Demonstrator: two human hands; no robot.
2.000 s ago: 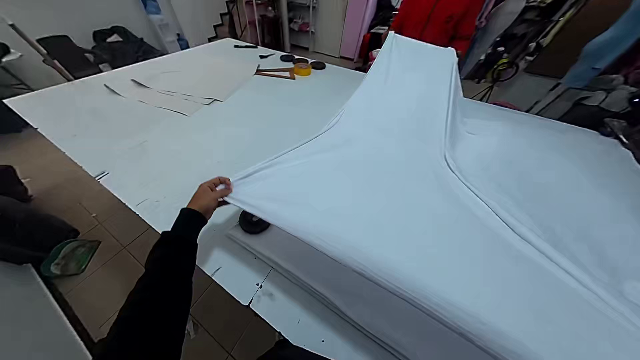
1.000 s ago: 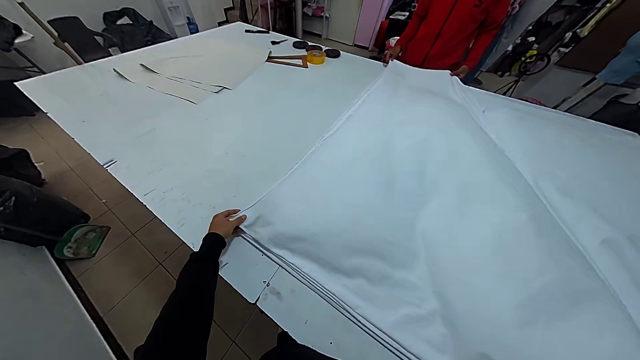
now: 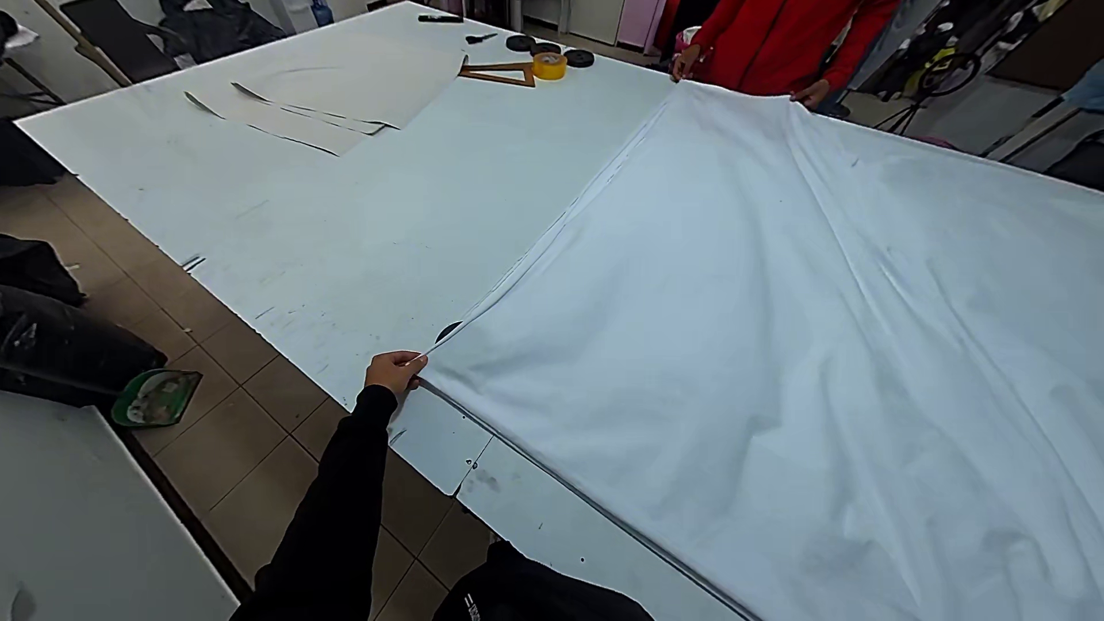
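White fabric (image 3: 673, 302) covers the right part of the large white table (image 3: 345, 224), with creases running across its right side. My left hand (image 3: 397, 372) pinches the near left corner of the fabric, close to the table's near edge. Part of a round black object (image 3: 448, 331) peeks out beside that corner, mostly hidden by the cloth. Across the table a person in a red jacket (image 3: 763, 43) holds the fabric's far edge with both hands. My right hand is out of view.
Cut paper-like pieces (image 3: 345, 95) lie on the table's far left. Near them are a wooden set square (image 3: 500, 73), a roll of yellow tape (image 3: 548, 65) and several black discs (image 3: 580, 58). A green dustpan (image 3: 157, 398) rests on the tiled floor by a black bag (image 3: 73, 345).
The fabric, earlier lifted and stretched, has come down over the table. The red-jacketed person's hands, hidden two seconds ago, now show on its far edge. My left hand still grips the near corner.
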